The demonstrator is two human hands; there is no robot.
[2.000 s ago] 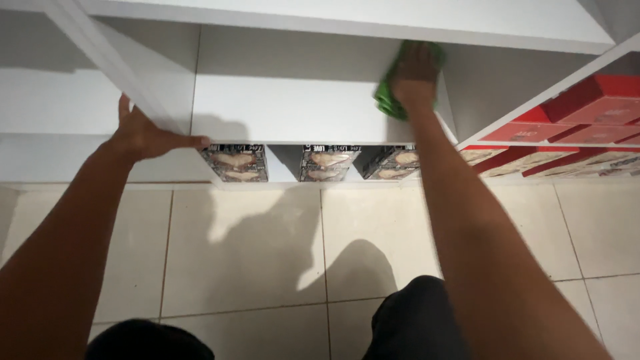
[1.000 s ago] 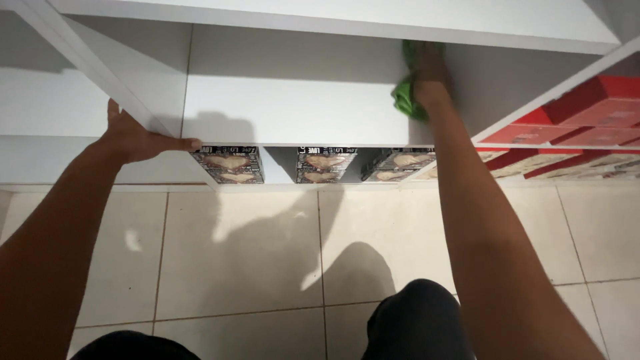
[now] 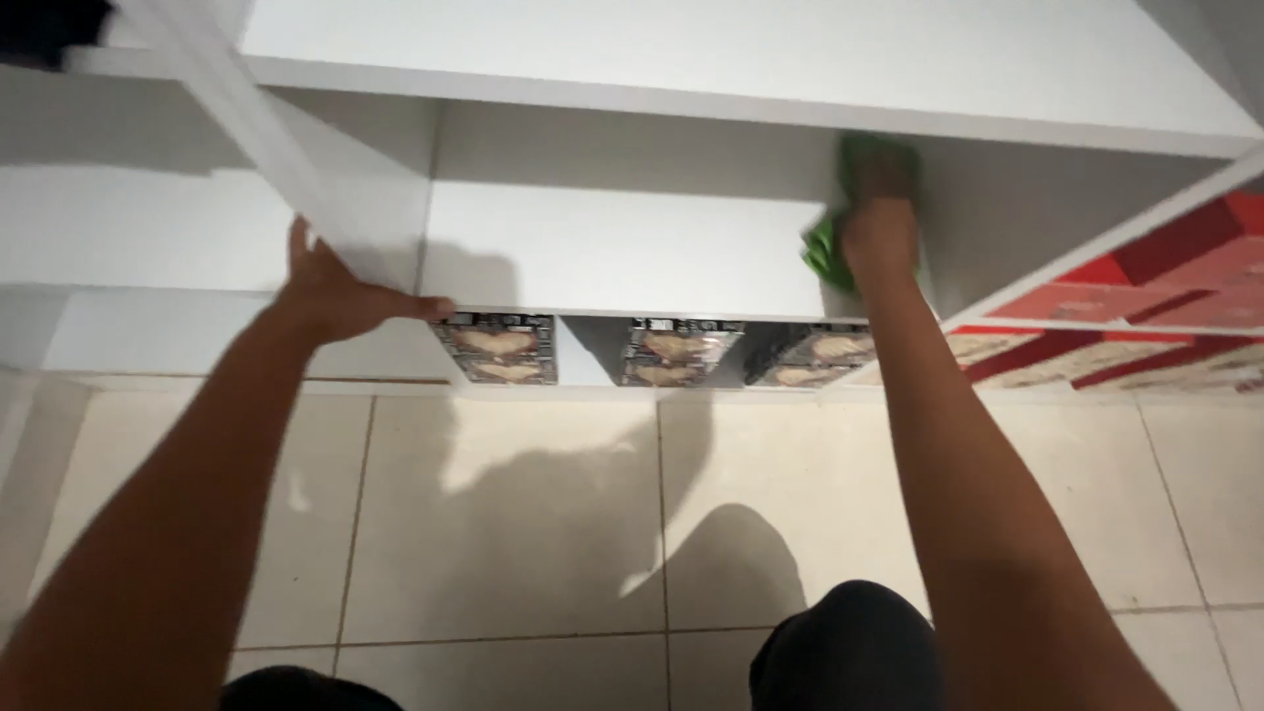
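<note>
My right hand (image 3: 882, 232) is pressed on a green cloth (image 3: 825, 252) at the right end of a white shelf compartment (image 3: 622, 247), close to its right side wall. Motion blurs the hand and the cloth's upper part. My left hand (image 3: 346, 296) rests at the front edge of the upright divider (image 3: 252, 138) on the left, fingers spread around it, thumb along the shelf's front edge. It holds no loose thing.
Below the shelf stand several dark printed boxes (image 3: 683, 353). Red boxes (image 3: 1185, 257) fill the compartments at the right. An upper shelf board (image 3: 691, 94) overhangs the compartment. My knees (image 3: 849, 642) are over the tiled floor (image 3: 513, 553).
My right hand stays with the green cloth near the right side wall, its place on the shelf shifting slightly. My left hand keeps its hold at the divider.
</note>
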